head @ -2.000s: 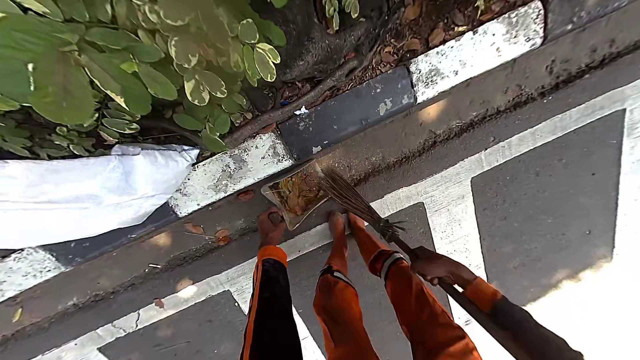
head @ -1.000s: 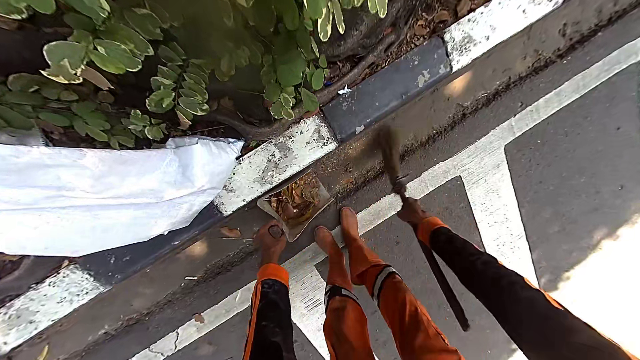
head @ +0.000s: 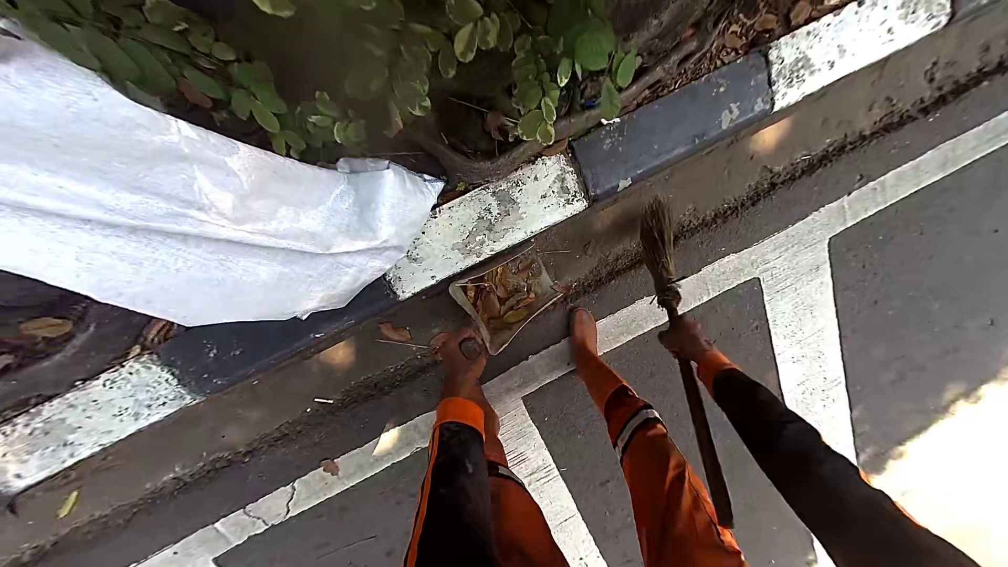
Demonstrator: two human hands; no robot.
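Note:
My left hand (head: 462,353) grips the near left corner of a shallow dustpan-like scoop (head: 504,343), which lies in the gutter against the kerb. Dry brown leaves (head: 508,295) fill much of the scoop. My right hand (head: 683,339) is closed round the wooden handle of a twig broom (head: 657,236), just below its binding. The bristles point up toward the kerb, right of the scoop, and the handle (head: 705,441) runs down past my right forearm. The exact kind of scoop and the fingers under its corner cannot be made out.
A large white woven sack (head: 197,213) lies over the kerb at the left. Black and white painted kerbstones (head: 504,213) cross the view, with leafy shrubs (head: 535,71) behind them. My bare foot (head: 583,327) stands by the scoop. Loose leaves (head: 395,331) lie in the gutter.
The broom's bristles were at the scoop two seconds ago and are now away to its right. My feet, close together before, are apart. The sack takes up more of the view, which has shifted.

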